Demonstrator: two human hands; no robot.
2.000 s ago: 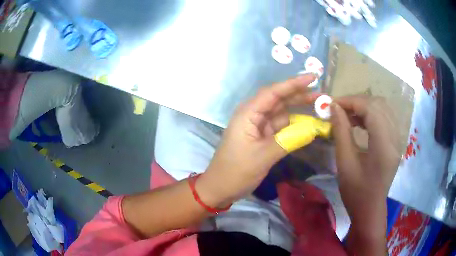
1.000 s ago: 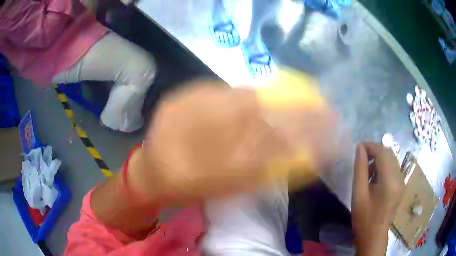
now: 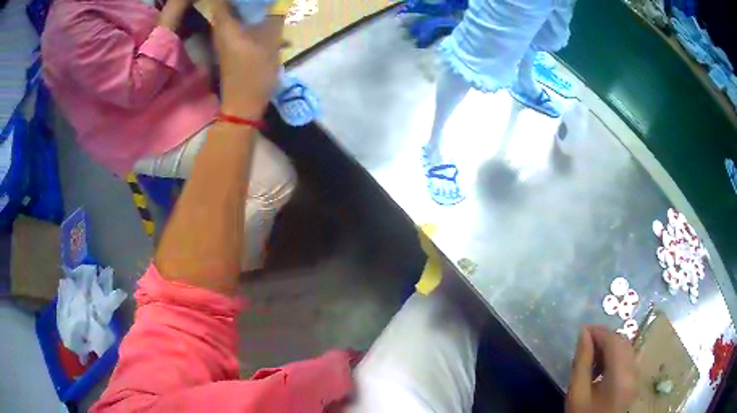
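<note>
My left hand (image 3: 242,60) reaches up to the top left, blurred, with its fingers closed around a pale blue doll part (image 3: 255,10); most of that part is hidden or cut off. A doll foot in a blue flip-flop (image 3: 297,102) shows just right of my left wrist. A doll lower body in pale blue trousers (image 3: 493,44) is on the metal bench, its flip-flop feet toward me. My right hand (image 3: 602,367) is at the lower right beside the cardboard pad (image 3: 667,355), fingertips pinched together, nothing visible in them. White discs with red marks (image 3: 621,298) lie beyond it.
A larger disc pile (image 3: 680,254) lies near the green conveyor belt (image 3: 638,97). Red pieces (image 3: 722,355) are at the far right. A person in pink (image 3: 121,89) sits at the left. A blue bin with white pieces (image 3: 85,310) is at lower left.
The view has swung left. My left hand has moved from the middle up to the top left, onto a pale blue part. My right hand stays near the pad, lower in view.
</note>
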